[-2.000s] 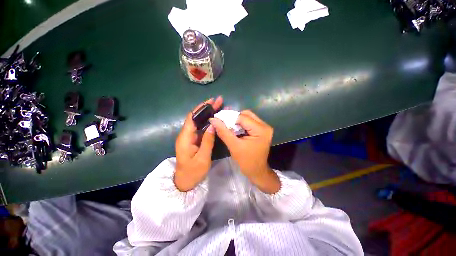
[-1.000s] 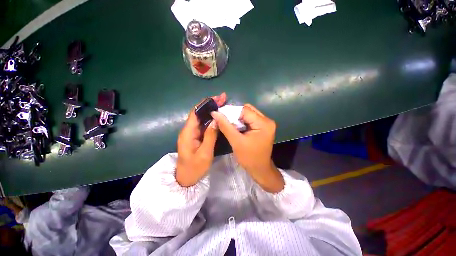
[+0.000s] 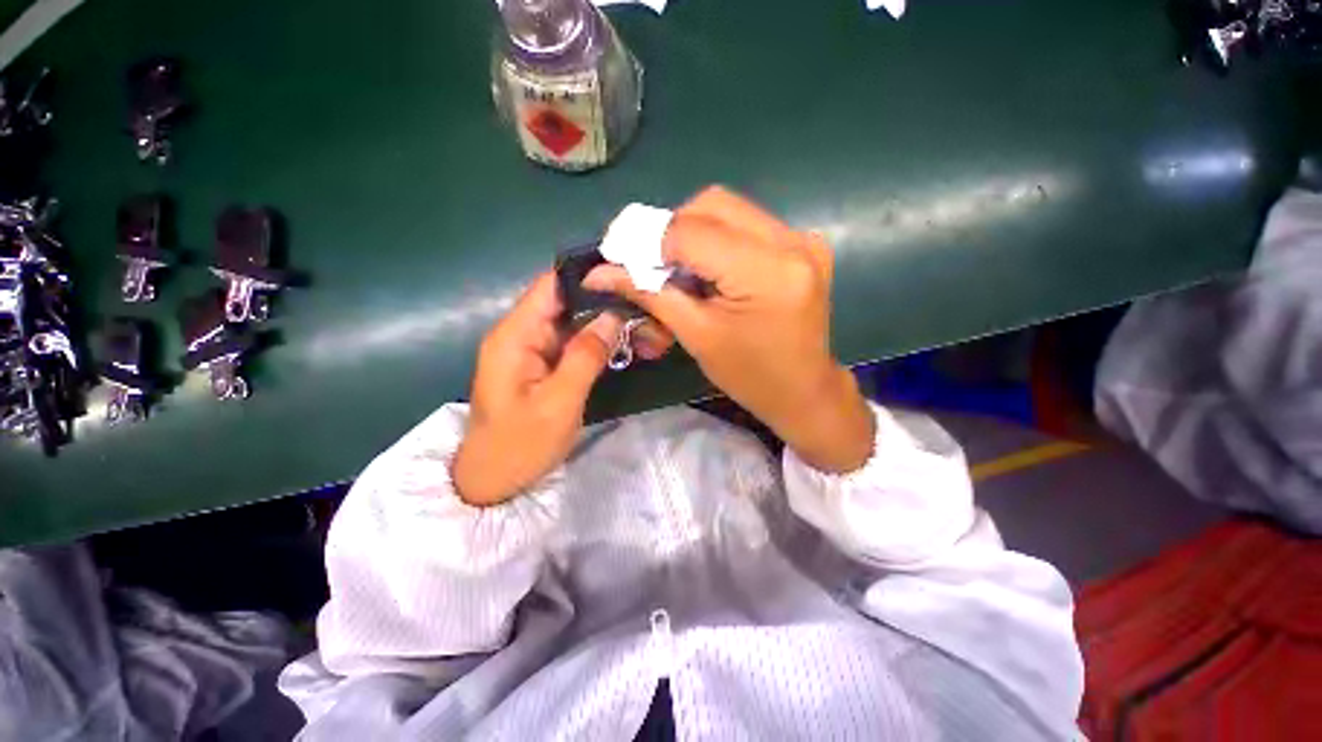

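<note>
My left hand (image 3: 534, 380) holds a dark metal clip (image 3: 579, 278) over the near edge of the green bench; a silver wire loop shows below the clip's dark face. My right hand (image 3: 754, 297) holds a small white wipe (image 3: 637, 247) between thumb and fingers at the clip's upper right. My right fingers overlap the clip and hide part of its face. The clear solvent bottle (image 3: 566, 87) with a red diamond label stands beyond my hands.
Several separate clips (image 3: 247, 264) lie at the left, beside a tangled clip pile (image 3: 32, 326) at the frame's edge. Another clip pile (image 3: 1258, 22) is at the upper right. A neighbouring person's grey-white sleeve (image 3: 1211, 363) is at the right. White sheets are cut off at the top.
The view has shifted, so bench items sit higher and farther left. My right hand has turned and risen over the clip with the wipe. The clip's wire loop now shows below my fingers.
</note>
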